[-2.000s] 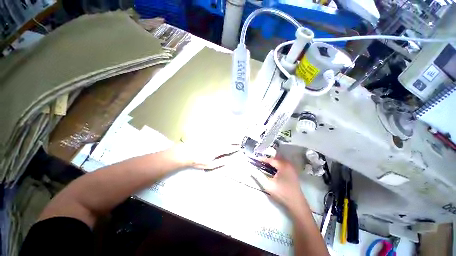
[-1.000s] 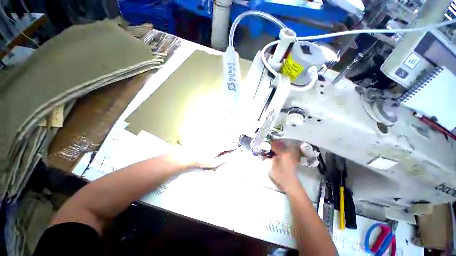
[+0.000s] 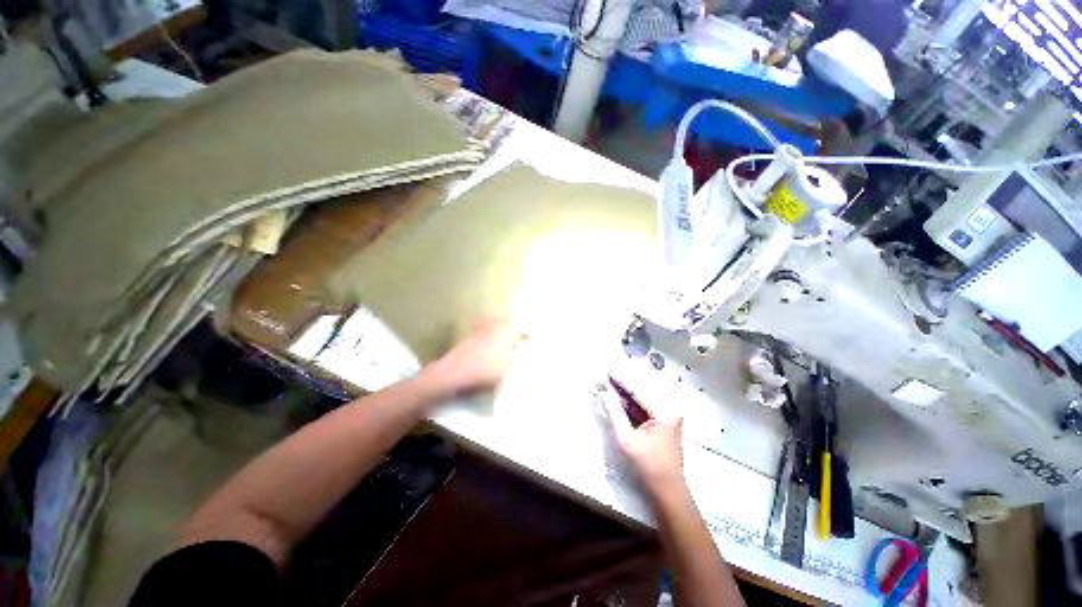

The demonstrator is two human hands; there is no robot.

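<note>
A khaki garment panel (image 3: 445,255) lies on the white table left of the needle area, its right part washed out by the lamp's glare. My left hand (image 3: 477,358) is at the panel's near edge; glare hides its fingertips, so I cannot tell whether it grips the cloth. My right hand (image 3: 647,436) is below the needle area with dark thread snips (image 3: 627,401) in it. The white sewing machine (image 3: 878,344) stands at the right, with the LED lamp (image 3: 676,213) over the bright spot.
A thick stack of khaki panels (image 3: 237,166) lies at left beside a brown surface (image 3: 279,291). More panels (image 3: 178,474) hang below. A yellow-handled tool (image 3: 825,496), a metal ruler (image 3: 794,534) and red-blue scissors (image 3: 896,569) lie lower right. A notebook (image 3: 1030,291) is at upper right.
My right hand has moved back from the needle area towards the table's front edge with the snips. My left hand has shifted a little up the panel. The view has swung left.
</note>
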